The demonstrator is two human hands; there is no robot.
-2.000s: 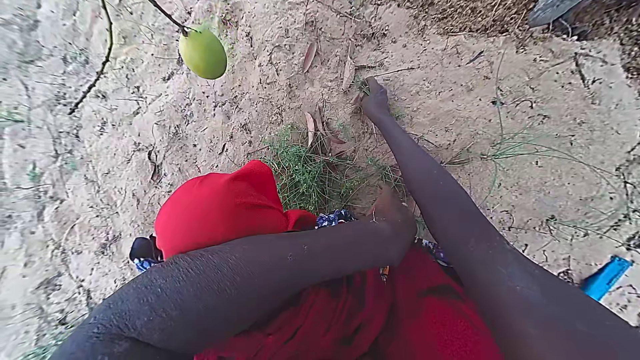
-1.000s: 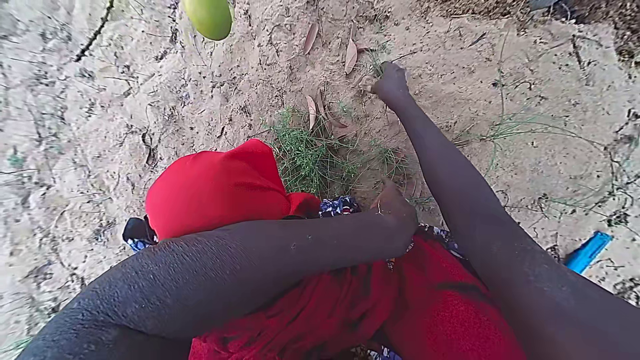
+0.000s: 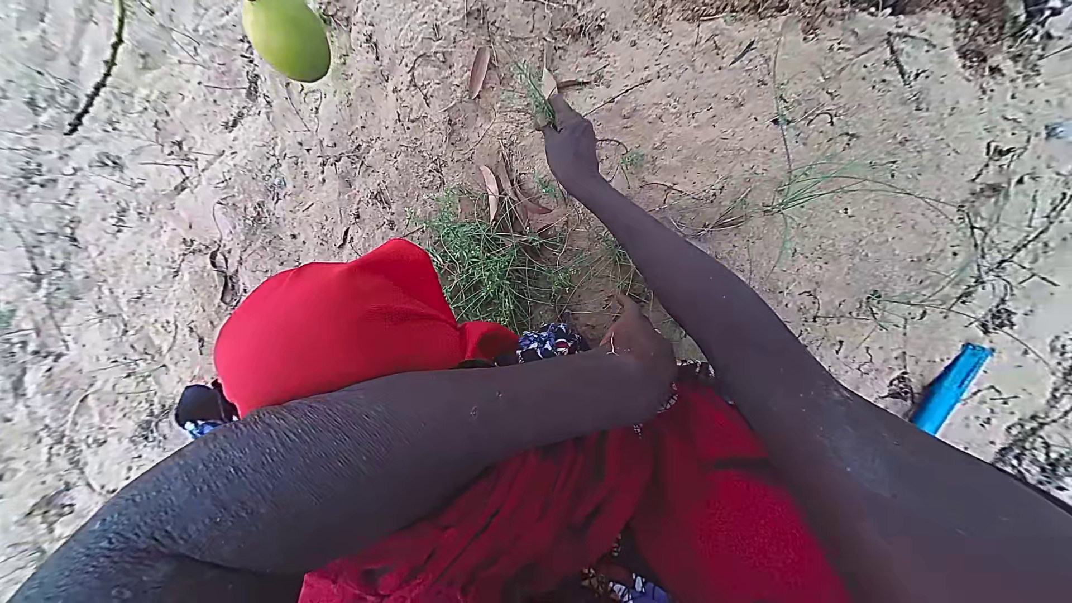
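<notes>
My right hand (image 3: 574, 149) is stretched out over the sandy ground, its fingers closed on a small tuft of green weeds (image 3: 534, 94). Across the red cloth (image 3: 536, 502) in my lap lies my left arm, and my left hand (image 3: 641, 339) rests by its edge with a finger pointing toward the ground. Whether the left hand holds anything cannot be told. A heap of green weeds (image 3: 494, 268) lies between the two hands and the red-covered knee (image 3: 327, 327), with dry leaves (image 3: 492, 191) at its upper edge.
A green fruit, apparently a mango (image 3: 287, 38), hangs at the upper left near a thin twig (image 3: 105, 71). A blue object (image 3: 952, 388) lies on the ground at the right. Sparse grass (image 3: 816, 188) spreads over the sand right of my right forearm.
My right hand has drawn back a little from the far ground toward the weed heap, and green weeds now show more plainly in its fingers. My left hand has stayed near the cloth.
</notes>
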